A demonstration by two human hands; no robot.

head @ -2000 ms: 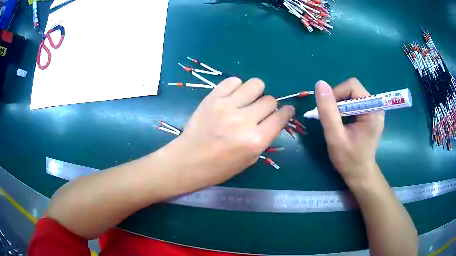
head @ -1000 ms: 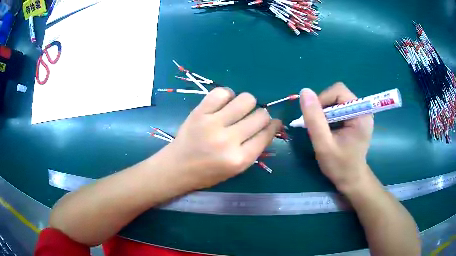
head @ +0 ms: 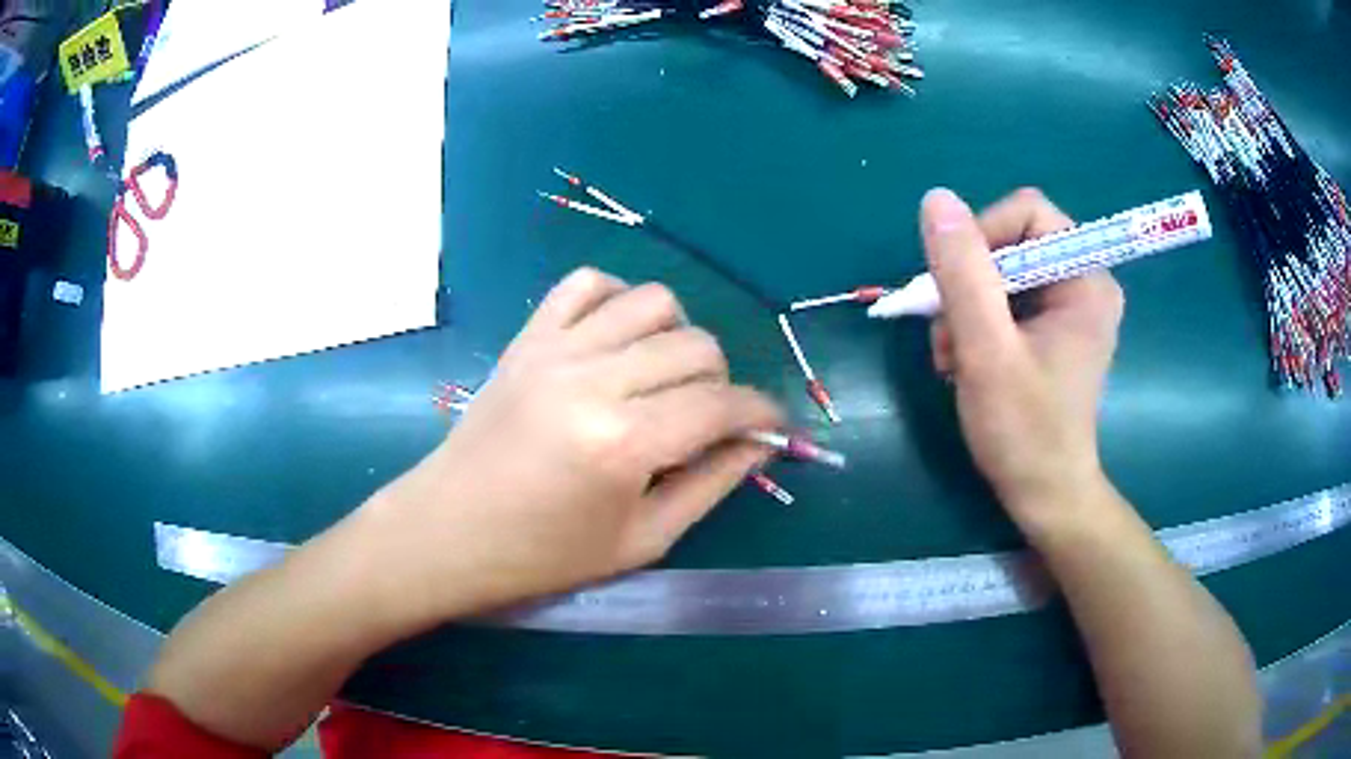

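My right hand [head: 1030, 349] holds the white paint marker [head: 1104, 245], its pale tip at a red terminal. That terminal belongs to a short cable [head: 711, 264] with a black middle, lying on the green bench top. Its white cores split at both ends. My left hand [head: 615, 430] is left of and below this cable, with thumb and index finger closed on another cable [head: 800, 448] whose red end looks blurred. A further red cable end [head: 774, 488] shows just below. Most of these cables is hidden under my left hand.
A larger cable pile [head: 845, 42] lies at the top, a right-hand pile [head: 1282, 223] at far right. A steel ruler [head: 711, 601] runs along the near edge. White paper [head: 311, 193] with red-handled scissors [head: 128, 237] is at left, beside a yellow label [head: 94, 54].
My left hand has moved left and down off the cable in front of the marker, uncovering its black middle. Cable ends at left are no longer beside it. The marker tip now meets the red terminal.
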